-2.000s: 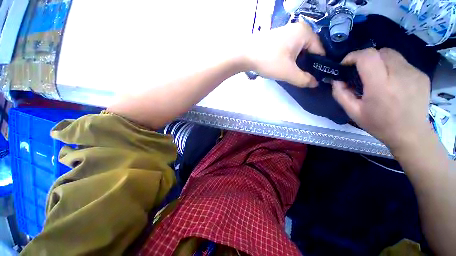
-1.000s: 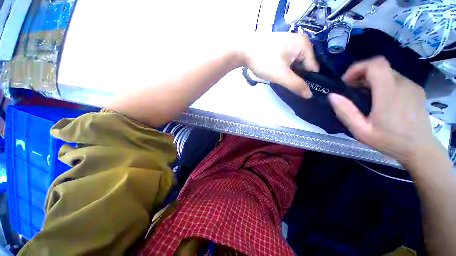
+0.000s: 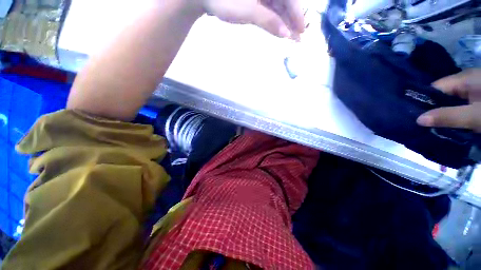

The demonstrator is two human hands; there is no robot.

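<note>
A dark navy garment piece (image 3: 374, 89) lies on the right part of the white table, partly under the machine parts, with small pale lettering on it beside my right fingers. My right hand (image 3: 456, 100) is cut off by the right edge; its thumb and finger pinch the cloth near the lettering. My left hand (image 3: 258, 13) is at the top edge over the white table, away from the cloth, partly cut off and slightly blurred. I see nothing clear in it. A small dark curved item (image 3: 290, 67) lies on the table below it.
Metal machine parts (image 3: 387, 21) and a grey cylinder (image 3: 404, 43) stand at the upper right. A measuring tape (image 3: 237, 117) runs along the table's front edge. A blue crate (image 3: 21, 137) is at the left. Dark cloth (image 3: 358, 211) hangs below the table, with a white-striped piece (image 3: 184, 129).
My left hand has let go of the cloth and moved up and left. My right hand has moved right with the cloth, which is now spread flatter. The view has shifted.
</note>
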